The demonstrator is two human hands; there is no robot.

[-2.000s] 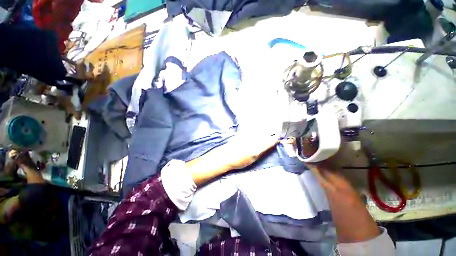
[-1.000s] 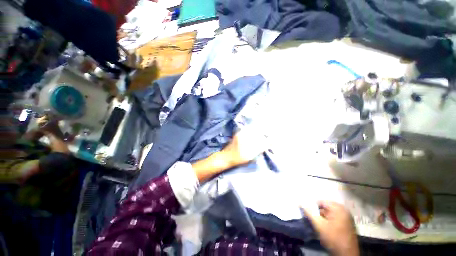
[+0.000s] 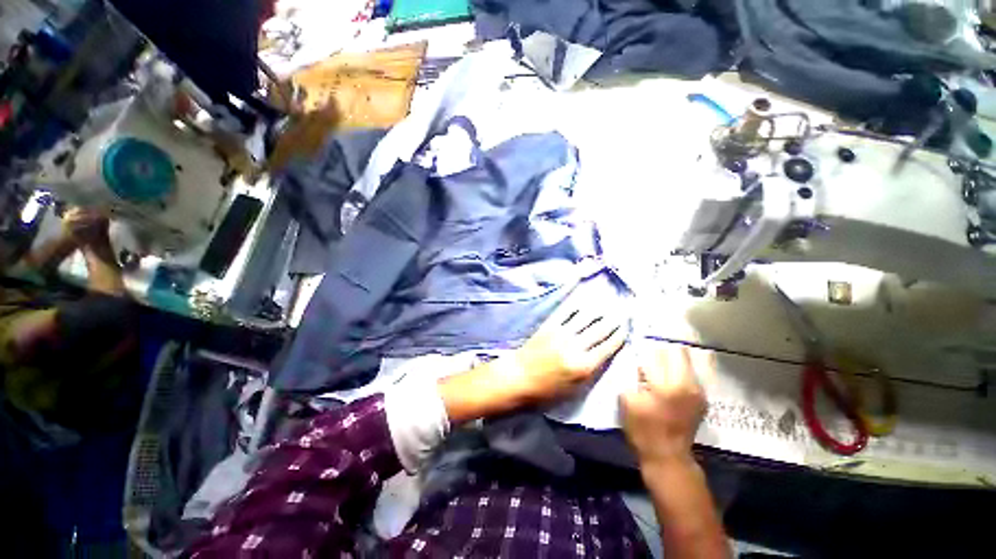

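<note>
A grey-blue garment [image 3: 437, 262] lies spread over the table and toward my lap, with whitish cloth along its far left side. My left hand [image 3: 568, 349] lies on the garment's near right part with its fingers spread. My right hand [image 3: 663, 399] is beside it at the cloth's right edge, fingers bent; glare hides whether it pinches the cloth. The sewing machine [image 3: 874, 202] stands at the right, its needle area [image 3: 715, 273] beyond my hands and apart from them.
Scissors [image 3: 830, 409] with red and yellow handles lie on the machine bed at right. Dark garments [image 3: 655, 38] are heaped at the far side. A brown board [image 3: 366, 87] lies back left. Another person's hand [image 3: 93, 235] is at a neighbouring machine [image 3: 142, 169]. A basket [image 3: 147, 448] stands lower left.
The cloth has come away from the needle area. Both hands have moved nearer each other at the cloth's right edge; my right hand has moved up and left from one second ago.
</note>
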